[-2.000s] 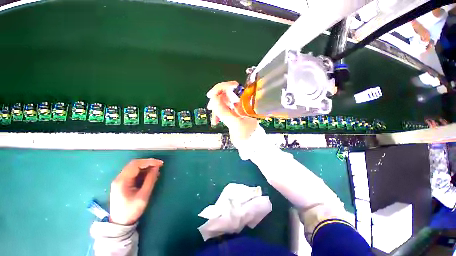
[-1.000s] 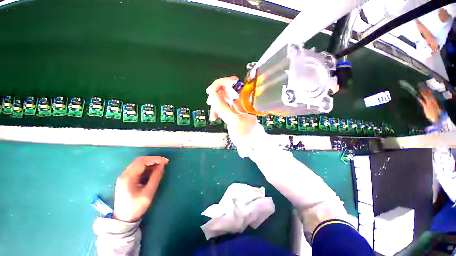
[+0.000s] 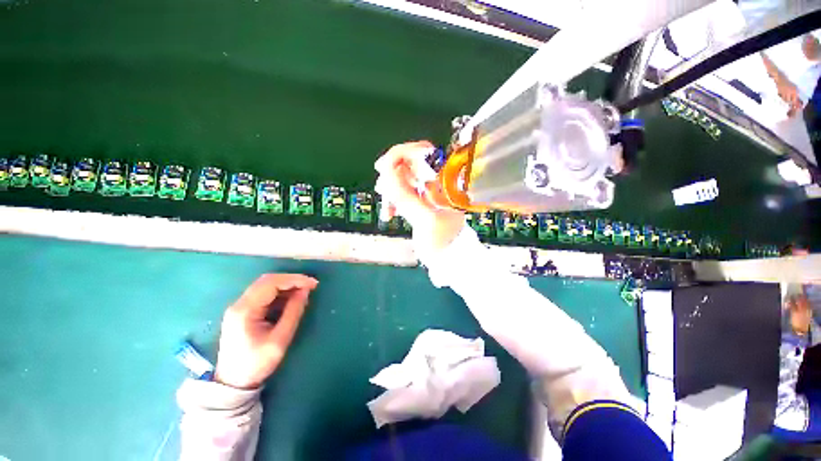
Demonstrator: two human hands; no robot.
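My right hand [image 3: 410, 185] grips the lower tip of the hanging dispensing tool [image 3: 531, 153], a silver square-ended cylinder with an amber lower part. The hand is over the row of small green circuit boards [image 3: 270, 195] on the dark green belt; the tool's tip is hidden by the fingers. My left hand [image 3: 261, 329] rests over the teal bench, thumb and fingertips close together, with nothing visible in it. A blue band is at its wrist. A crumpled white tissue [image 3: 437, 376] lies on the bench between my arms.
A pale rail [image 3: 180, 232] divides belt and bench. A white four-cell strip [image 3: 696, 192] lies on the belt at right. A black mat [image 3: 727, 338] and a white block [image 3: 711, 421] are at lower right. A support arm and black hose cross the upper right. Other people's hands show at right.
The boards beside the rail and the white strip have shifted slightly right in view. My left hand appears a little farther right and higher. My right hand stays on the tool.
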